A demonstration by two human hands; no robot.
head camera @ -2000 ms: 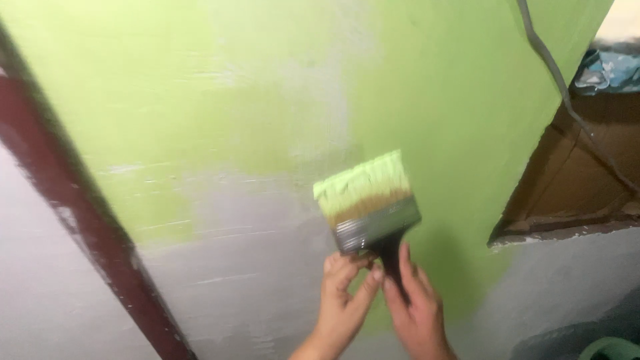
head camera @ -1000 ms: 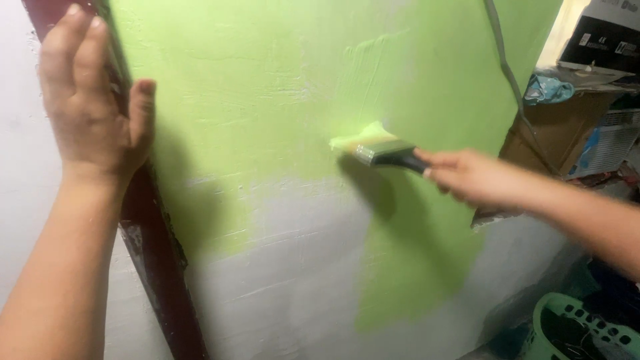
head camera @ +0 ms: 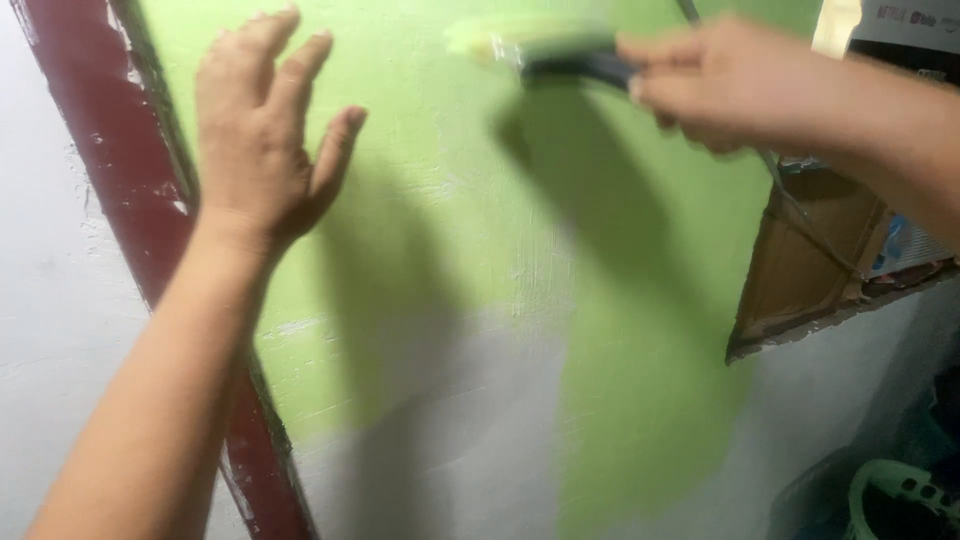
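Note:
In the head view my right hand [head camera: 712,90] grips the dark handle of a wide paintbrush [head camera: 559,52] at the upper right. The brush is blurred, with light green paint on bristles that point left, near the wall. My left hand [head camera: 262,127] is raised at the upper left with fingers spread, holding nothing; whether it touches the wall cannot be told. Behind both hands is a wall [head camera: 630,420] partly covered in light green paint, with bare grey-white surface [head camera: 480,465] low in the middle. Shadows of the hands and brush fall across it.
A dark red painted post [head camera: 127,165] slants down the left side. At right, a recess with rough edges [head camera: 810,255] holds cardboard and other items, and a grey cable [head camera: 810,225] runs across it. A printed box [head camera: 907,37] stands above. A green plastic basket [head camera: 870,487] is at the lower right.
Two seconds ago both hands were at the brush. Since one second ago, my left hand has moved off the red post to the right, and the brush has moved up the wall in my right hand.

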